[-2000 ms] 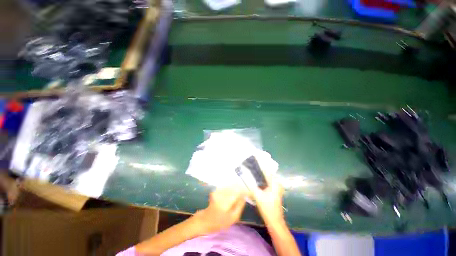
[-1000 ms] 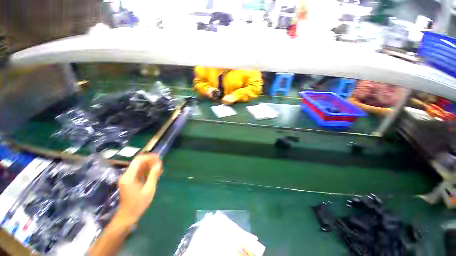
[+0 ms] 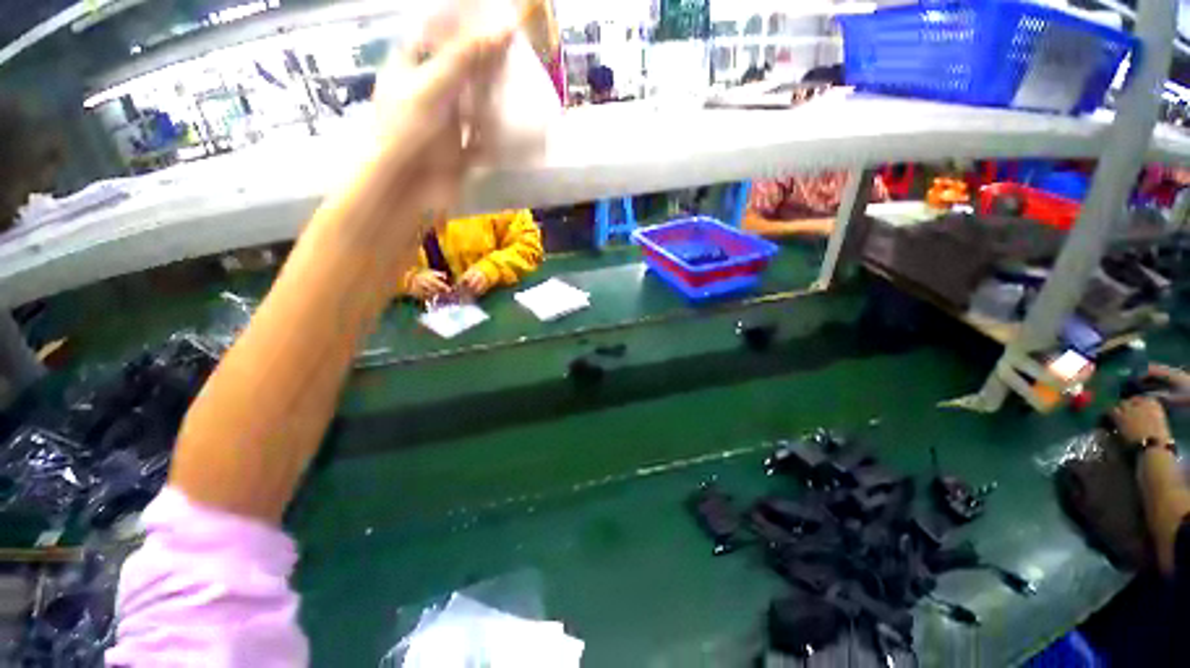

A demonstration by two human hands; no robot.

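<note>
My left hand point(image 3: 450, 91), bare, with a pink sleeve, is raised at the upper middle, in front of the white shelf. It is blurred and closed around a tall white bottle-like thing point(image 3: 519, 111); red and orange show beside its top. My right hand is not in view. A stack of clear bags with white sheets point(image 3: 489, 642) lies on the green bench at the bottom edge. A loose heap of black power adapters with cords point(image 3: 848, 542) lies to its right. Bagged adapters point(image 3: 78, 450) are heaped at the left, partly behind my forearm.
The white shelf point(image 3: 705, 146) crosses above the bench and carries a blue basket point(image 3: 985, 55). A slanted post point(image 3: 1090, 196) stands at the right. A person in yellow point(image 3: 489, 248) and a blue-red basket point(image 3: 705, 256) are opposite. Another person's hands point(image 3: 1146, 415) are at the right.
The view has turned up and to the right. My left hand has moved from above the bench near the bagged heap up to the shelf and closed on the white thing.
</note>
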